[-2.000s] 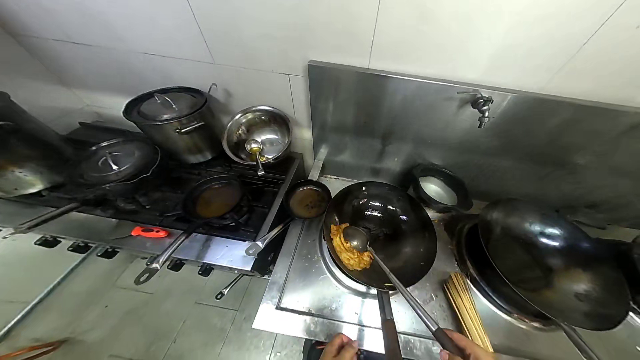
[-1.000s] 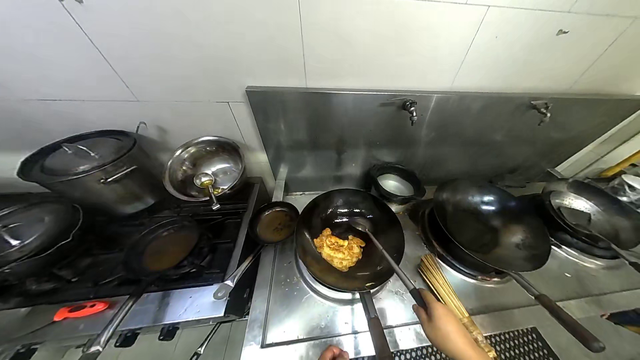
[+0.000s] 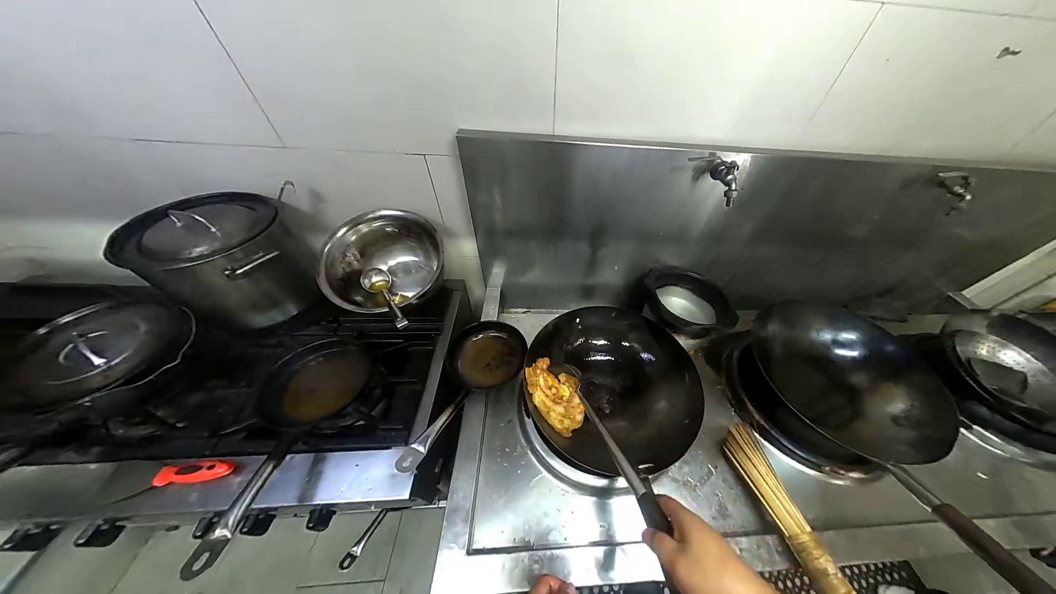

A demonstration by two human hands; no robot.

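Observation:
My right hand is closed around the dark handle of a metal ladle, whose head reaches into a black wok. Golden-brown food, perhaps egg, lies against the wok's left wall, touching the ladle's head. Only the fingertips of my left hand show at the bottom edge, left of the wok's handle, and what they hold or touch is hidden. A bamboo wok brush lies just right of my right hand.
A small frying pan stands left of the wok, another pan on the black gas range. Behind are a lidded stockpot, a steel bowl with a small ladle, and a black pot. A second wok rests at the right.
The food has moved from the wok's lower middle to its left wall, with the ladle's head beside it. My right hand stays on the ladle's handle. The view has shifted.

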